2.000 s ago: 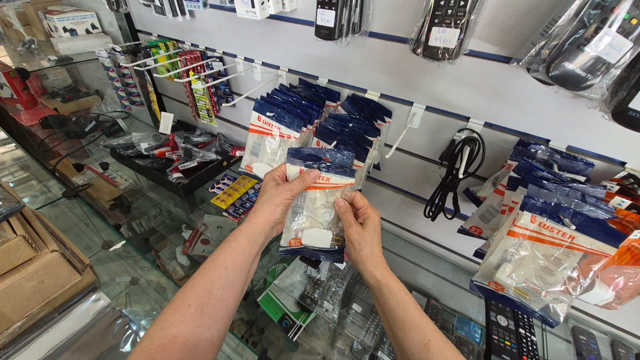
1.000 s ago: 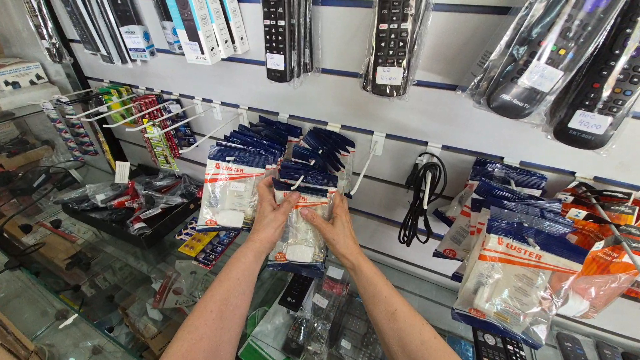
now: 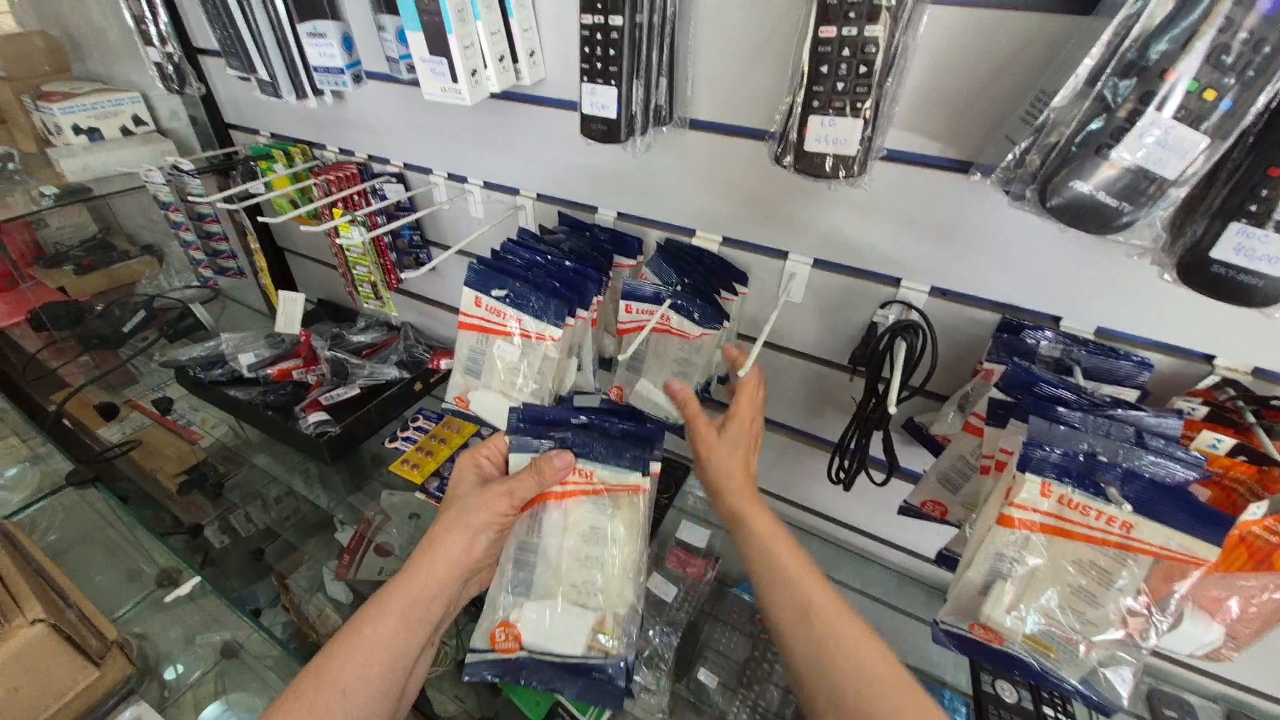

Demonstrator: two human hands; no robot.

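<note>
My left hand grips a blue and white plastic packet of the Luster brand by its upper left part, thumb on the front. A white item shows through the film. My right hand holds nothing; its fingers are apart, close to a hanging packet and a bare white hook. To the left of that packet hangs another row of like packets on the slatted wall. More Luster packets hang at the right.
A coiled black cable hangs right of my hands. A black tray of bagged items stands on the glass counter at left. Bagged remote controls hang above. A cardboard box lies at lower left.
One second ago both hands held a packet up before the hanging rows. Now the left hand holds a packet lower down, and the right hand is off it, near the hooks.
</note>
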